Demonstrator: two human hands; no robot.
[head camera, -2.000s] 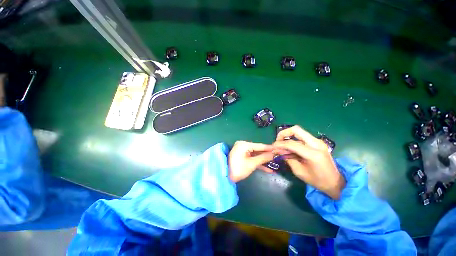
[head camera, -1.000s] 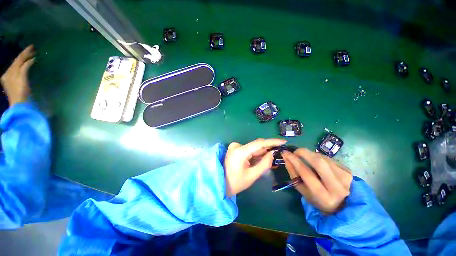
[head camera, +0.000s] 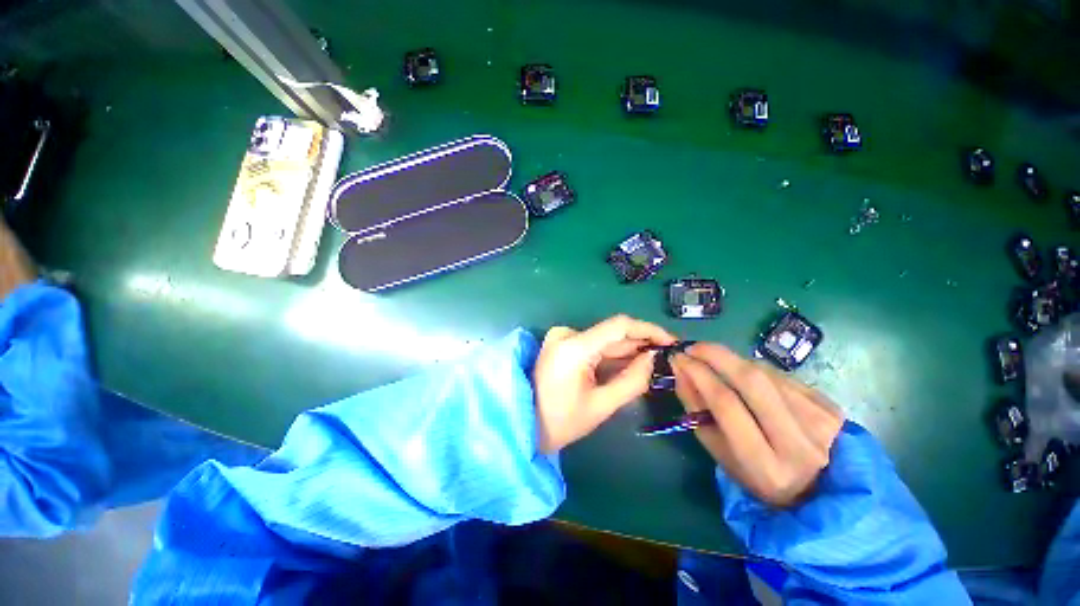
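My left hand (head camera: 589, 385) holds a small black electronic unit (head camera: 663, 369) between thumb and fingers, just above the bench. My right hand (head camera: 764, 423) meets it from the right, fingertips at the unit. A slim tool, perhaps tweezers (head camera: 673, 425), with a violet glint sticks out left from under the right fingers; much of it is hidden. Three black units lie just beyond my hands: one at upper left (head camera: 638, 256), one straight ahead (head camera: 694, 298) and one at the right (head camera: 789, 340), each with a pale patch on top.
Green bench (head camera: 450, 343); open oblong case (head camera: 434, 240) with a unit (head camera: 548, 193) beside it; patterned smartphone (head camera: 280, 197); slanting metal post (head camera: 255, 53) with white cord (head camera: 362, 109). Units form a far row. More surround a clear bag (head camera: 1056, 376) at right. Pale specks (head camera: 863, 216). Another person's sleeve (head camera: 47, 408) at left.
Since two seconds ago, my right hand has shifted right and lower, and the slim tool shows below it. The view has shifted slightly. The other person's hand at left has moved mostly out of view.
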